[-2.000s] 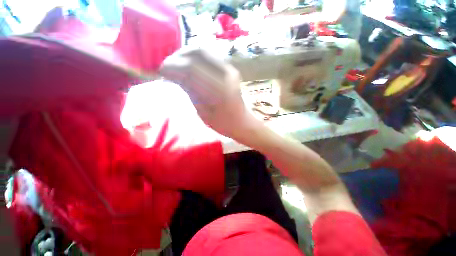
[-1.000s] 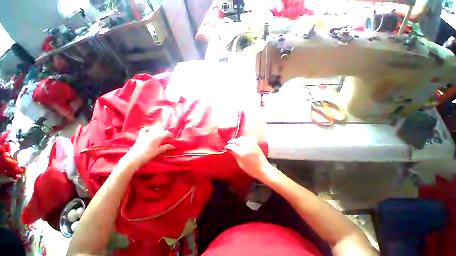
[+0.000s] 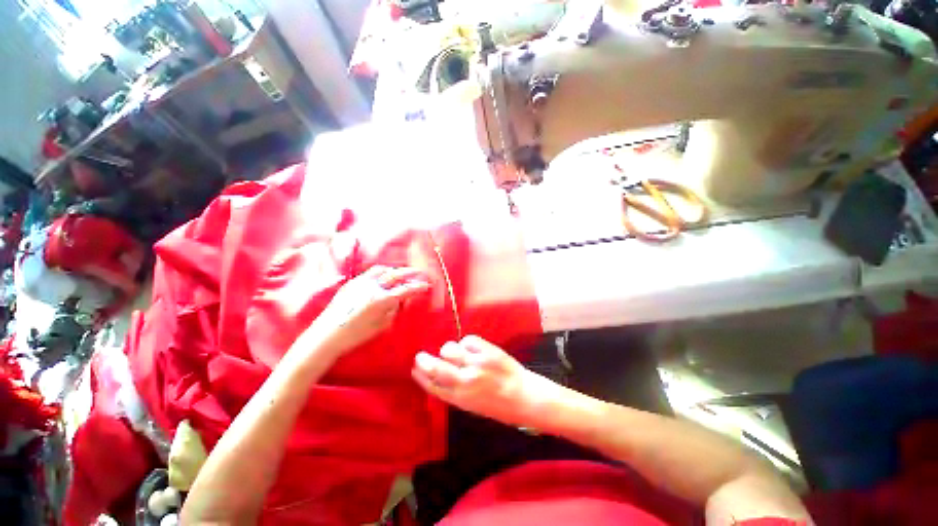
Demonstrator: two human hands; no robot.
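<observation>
A large red cloth point(image 3: 247, 298) lies heaped over the left of the white table and hangs over its front edge. A thin yellowish edge line runs across it beside my hands. My left hand point(image 3: 375, 303) lies on the cloth, fingers bent; whether it grips is unclear. My right hand point(image 3: 468, 375) pinches the cloth at the lower end of that line, near the table's front edge. The sewing machine head point(image 3: 519, 113) stands beyond the cloth, up and right of my hands. Glare hides part of the cloth near the needle.
Orange-handled scissors point(image 3: 661, 209) lie under the machine arm. A dark flat object point(image 3: 866, 218) lies at the table's right end. A dark blue bundle or stool point(image 3: 859, 421) is at lower right. A bowl with pale round things point(image 3: 161, 501) is at lower left. Another worktable point(image 3: 165, 108) stands at upper left.
The view has shifted slightly. The yellowish edge line, running across between my hands before, now runs away from me toward the machine. My hands are closer together, the right one nearer my lap.
</observation>
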